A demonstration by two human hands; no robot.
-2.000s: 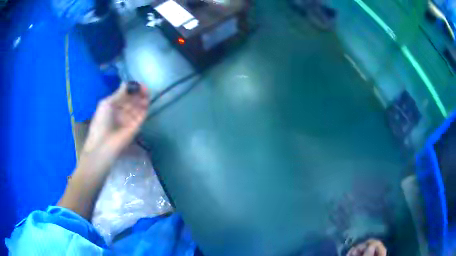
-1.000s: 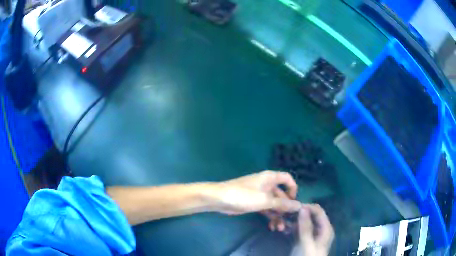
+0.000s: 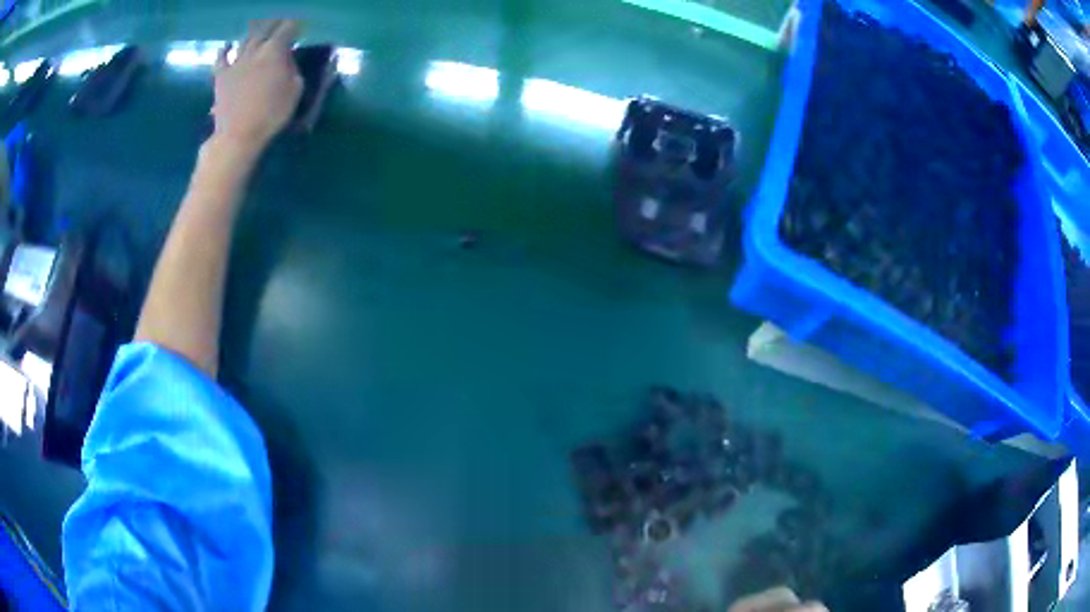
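Observation:
My left hand (image 3: 257, 93) is stretched out to the far left of the bench, over the left part of a black housing (image 3: 316, 86). Its fingers partly hide the housing, and I cannot tell if they grip it. My right hand (image 3: 777, 601) is mostly cut off by the bottom edge; only a bit of it shows, beside the small black parts. A loose heap of black ring parts (image 3: 657, 466) lies at lower centre right. Another black housing (image 3: 675, 179) with two small white squares lies at the far bench edge.
A blue bin (image 3: 825, 335) full of black parts stands at the right. The white-topped feeder (image 3: 1067, 526) is at the lower right corner. A black box (image 3: 86, 359) is at the left. Other housings (image 3: 108, 81) lie far left. A tiny dark part (image 3: 467, 240) lies mid-bench.
My left hand has left my right hand near the heap and reached to the far left housing. My right hand has dropped mostly out of view. The view has shifted.

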